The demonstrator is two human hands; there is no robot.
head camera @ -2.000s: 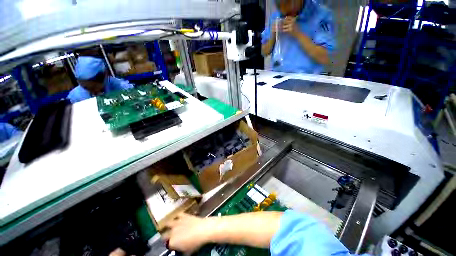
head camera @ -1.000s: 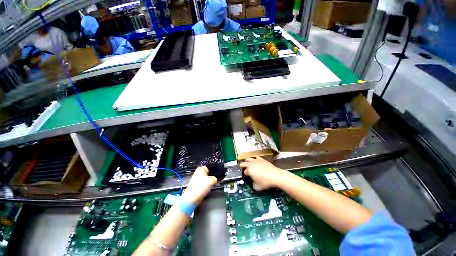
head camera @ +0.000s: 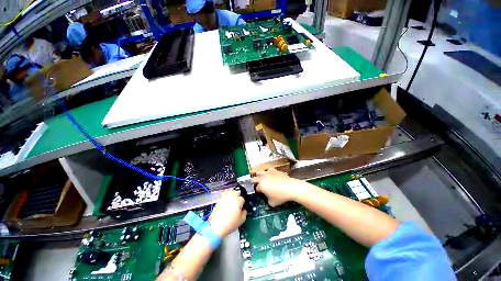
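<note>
A large green circuit board (head camera: 291, 247) with white patches lies on the conveyor in front of me. My left hand (head camera: 228, 211), with a light blue wrist strap (head camera: 202, 229), is at the board's far left corner, with black at its fingertips. My right hand (head camera: 272, 186) is just right of it, fingers bent down at the board's far edge. The fingertips of both hands are close together. Black finger coverings and dark parts look alike there, so I cannot tell whether either hand holds a part.
Under the shelf (head camera: 220, 107) are a bin of white parts (head camera: 137, 192), a bin of small dark shiny parts (head camera: 206, 167), a narrow carton (head camera: 266, 148) and a larger carton of dark blocks (head camera: 340, 140). Another green board (head camera: 123, 247) lies left. A blue cord (head camera: 118, 159) crosses the bins. People sit beyond.
The view has swung from the right-hand machine towards the bins. My left hand, at the lower edge at first, is now beside my right hand; its fingertips have moved closer to it over the last second.
</note>
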